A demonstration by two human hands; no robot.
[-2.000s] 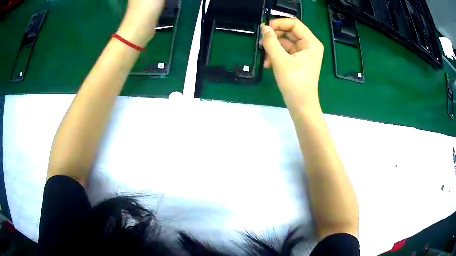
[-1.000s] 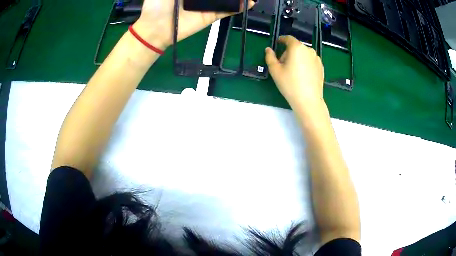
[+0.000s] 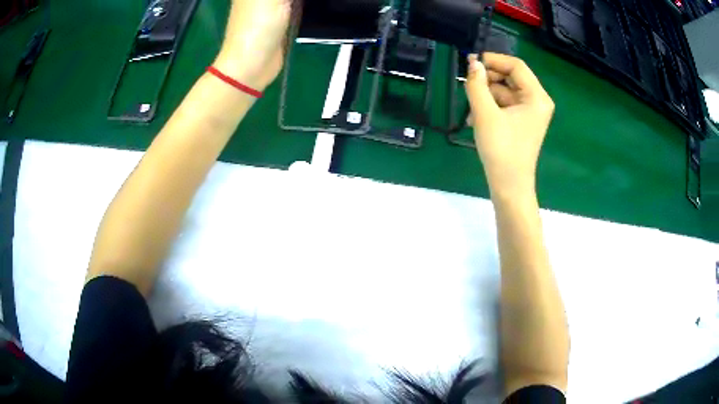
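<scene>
My left hand [image 3: 260, 31], with a red band at the wrist, is at the top edge and partly cut off. It holds a black phone middle frame [image 3: 339, 22] by its left side, above the white strip; a small white label shows near its bottom corner. My right hand [image 3: 508, 99] pinches the right edge of another middle frame [image 3: 445, 22], which is raised and blurred. Behind the two held frames, another frame [image 3: 410, 57] lies on the green surface. One more lies partly behind my right fingers. The tops of the held frames are cut off.
A middle frame [image 3: 156, 35] lies to the left on the green surface [image 3: 615, 170], another [image 3: 27, 67] at the far left, one [image 3: 693, 170] at the far right. A black compartment tray [image 3: 623, 55] and a red basket [image 3: 519, 8] are at upper right. A white mat [image 3: 355, 268] lies nearest me.
My left hand has come right since the oldest frame and holds a middle frame. My right hand has moved slightly right and up since a second ago and now grips a raised frame.
</scene>
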